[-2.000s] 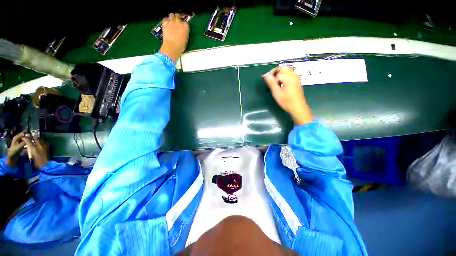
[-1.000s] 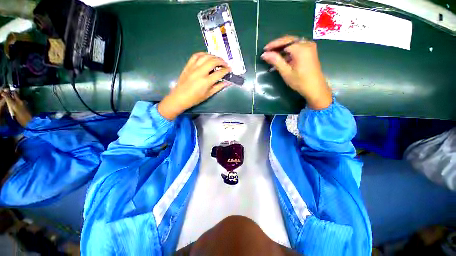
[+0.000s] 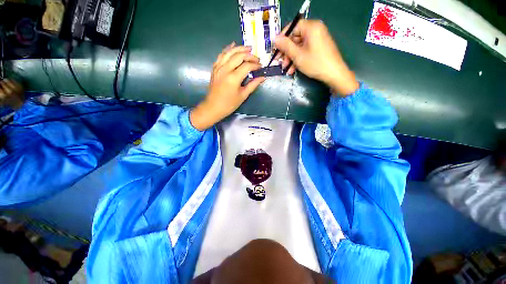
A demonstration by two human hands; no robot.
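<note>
An open phone unit (image 3: 258,33) lies on the green bench mat in front of me, its far end cut off by the picture's top edge. A dark bar-shaped module (image 3: 267,71) sits at its near end. My left hand (image 3: 230,80) grips the phone's near left corner by the module. My right hand (image 3: 313,52) holds a thin dark pen-like tool, perhaps tweezers (image 3: 292,24), its tip pointing down at the module. The fingers partly hide the phone's near edges.
A white sheet (image 3: 438,49) with a heap of red parts (image 3: 384,23) lies to the right. A black ribbed box (image 3: 91,19) with cables stands at the left. A white rail (image 3: 471,22) runs at the upper right. Another person's hand (image 3: 11,93) and blue sleeve show at the left.
My left hand brought the phone from the belt area to the mat and still holds it. My right hand has moved left onto the phone's near end, with the tool tip at the module.
</note>
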